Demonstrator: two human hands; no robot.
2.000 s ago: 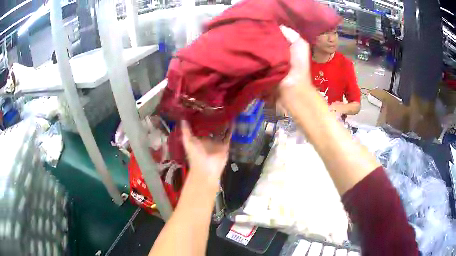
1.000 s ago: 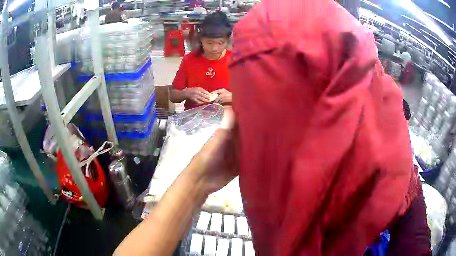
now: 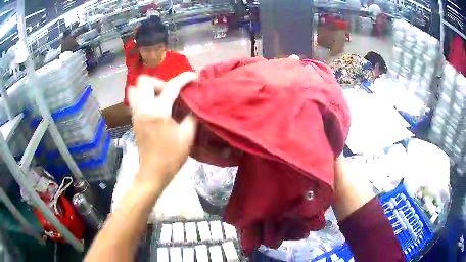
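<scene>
A dark red garment (image 3: 276, 112) is held up in the middle of the view, bunched and folded, with a small metal snap near its lower right. My left hand (image 3: 163, 123) grips its left edge between thumb and fingers. My right forearm, in a dark red sleeve, reaches up behind the garment's right side; my right hand is hidden by the cloth.
A clear tray of white units (image 3: 196, 238) lies below the garment. A blue tray with white parts (image 3: 409, 220) is at the right. Stacked trays (image 3: 87, 128), a steel flask (image 3: 84, 204) and a red bag (image 3: 61, 220) are at the left. A person in red (image 3: 176, 64) is across the bench.
The garment has moved left and away from the camera and hangs more bunched. My left hand has risen and moved left with its edge. The view has turned right, showing more of the bench's right side.
</scene>
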